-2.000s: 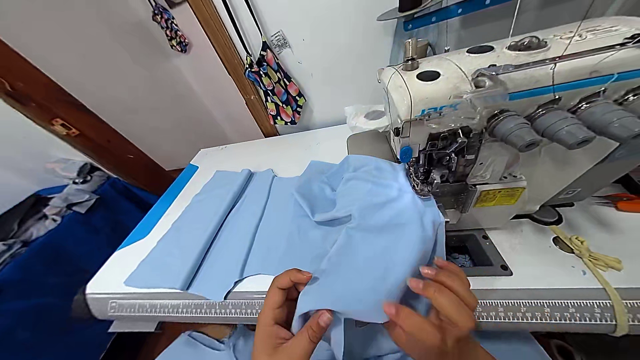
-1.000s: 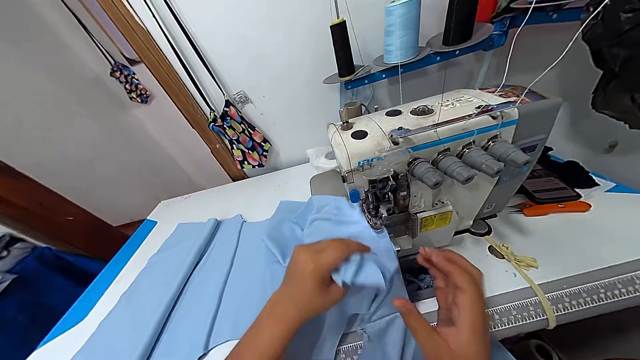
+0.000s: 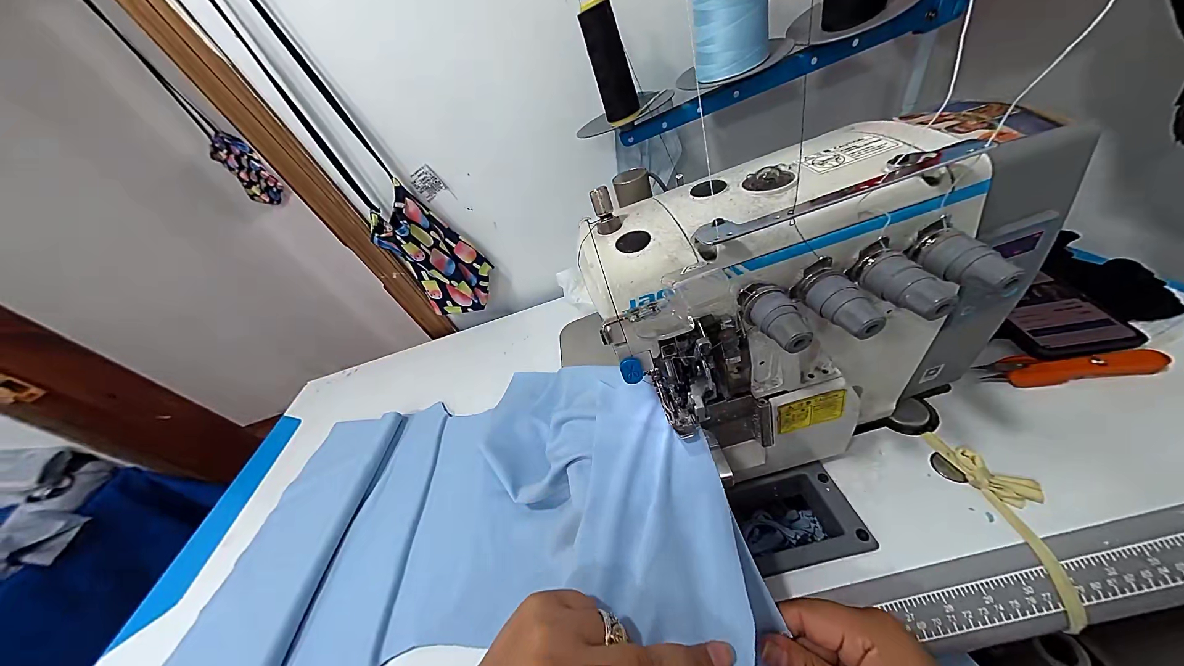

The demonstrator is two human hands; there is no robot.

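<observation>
Light blue fabric (image 3: 555, 518) lies in folds over the left of the sewing table, its far right part under the presser foot area of a white Jack overlock machine (image 3: 786, 240). At the bottom centre, my left hand (image 3: 592, 634), with a ring on one finger, rests on the fabric near its right edge, thumb and fingers close to that edge. Just right of it, my right hand (image 3: 842, 634) pinches the fabric's edge between thumb and fingers. Both hands are partly cut off by the frame's lower border.
A scrap opening (image 3: 786, 523) with cuttings sits before the machine. Orange-handled snips (image 3: 1087, 367) and a phone (image 3: 1073, 314) lie at the right. A yellowish tie (image 3: 1008, 499) crosses the table's ruler edge (image 3: 1027, 592). Thread cones (image 3: 731, 42) stand behind; patterned pouches (image 3: 435, 250) hang at the wall.
My hands were lifted and apart over the fabric one second ago; they are now lower, close together at its near right edge. The view has shifted toward the machine since the first frame.
</observation>
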